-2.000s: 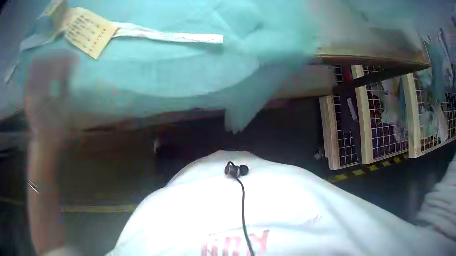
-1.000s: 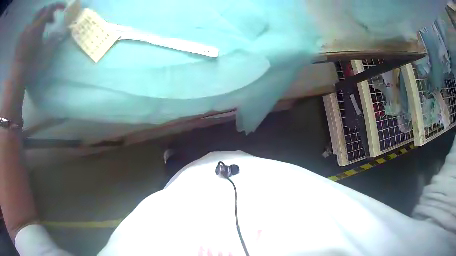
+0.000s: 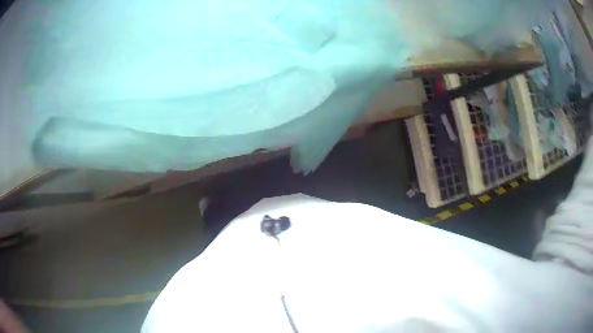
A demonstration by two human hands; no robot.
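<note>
Light teal fabric panels (image 3: 195,71) lie layered over the pale-topped table (image 3: 455,55). Their curved front edge runs along the table's edge, and one pointed corner hangs over it near the middle. My left hand is out of the picture; only a blurred bit of skin, perhaps my left arm, shows at the bottom left corner. My right hand is not in view; my white right sleeve shows at the right edge. No paper tag or strip shows on the cloth.
Wire-mesh racks with cream rails (image 3: 464,146) stand at the right, holding teal and dark pieces. Yellow-black tape (image 3: 481,201) runs on the floor beside them. A yellow line (image 3: 84,302) crosses the floor at the lower left.
The yellow printed tag and white strip are gone from the cloth in view. My left hand, which was at the upper left beside the tag, has left the picture.
</note>
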